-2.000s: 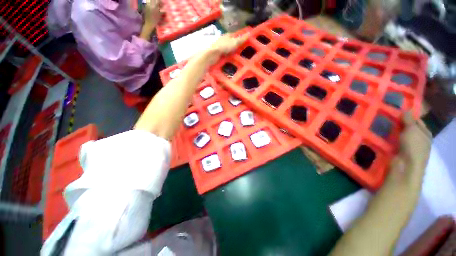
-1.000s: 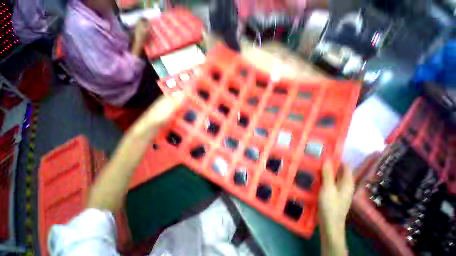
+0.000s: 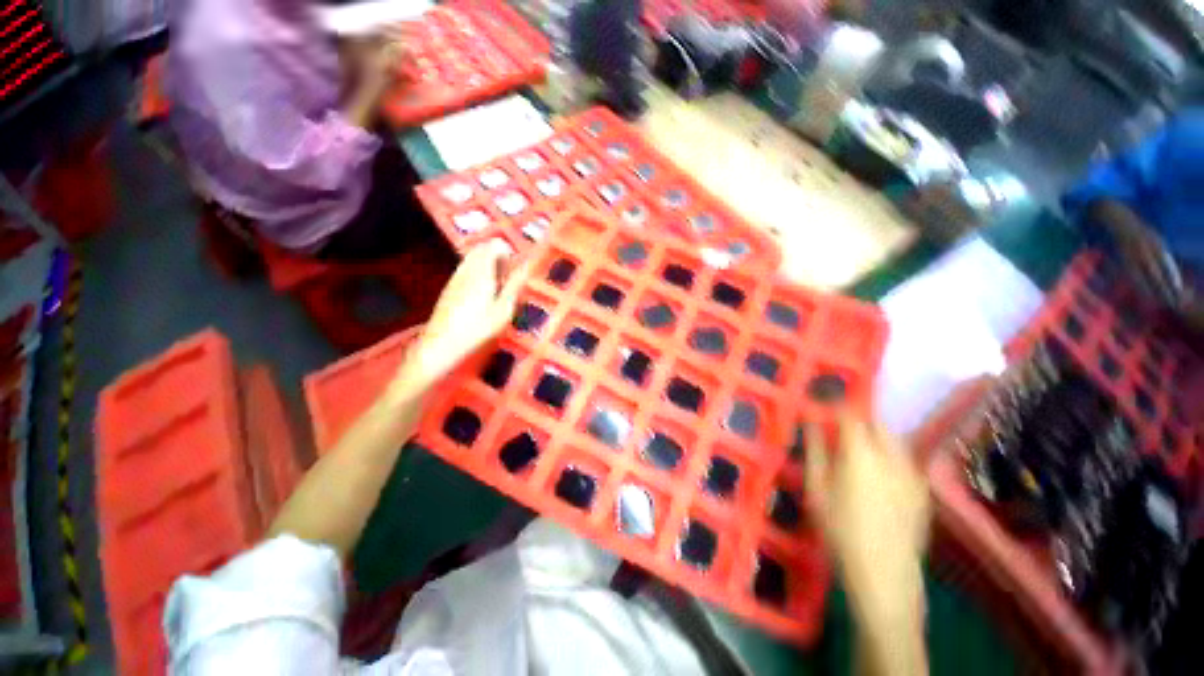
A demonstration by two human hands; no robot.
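Observation:
A red-orange pocketed tray (image 3: pixel 594 429) lies in front of me, near my lap, with glossy black watch bodies (image 3: pixel 553 387) in most pockets. My left hand (image 3: pixel 478 306) is at its upper left edge, holding it. My right hand (image 3: pixel 858 482) is at its right edge, blurred; its fingers lie over the rim and their grip is unclear. A second pocketed tray (image 3: pixel 528 189) with pale-backed pieces lies beyond, partly covered by the front tray.
A tan board (image 3: pixel 779 178) and white sheet (image 3: pixel 957 324) lie beyond. A red tray of dark pieces (image 3: pixel 1010 581) stands at right. Empty trays (image 3: pixel 172 489) stand at left. A person in pink (image 3: pixel 271 132) sits at upper left; a blue sleeve (image 3: pixel 1162 165) shows at right.
The black-faced tray has moved left and down toward my lap, off much of the pale-piece tray. Both hands have moved with it, and the view has shifted to the right.

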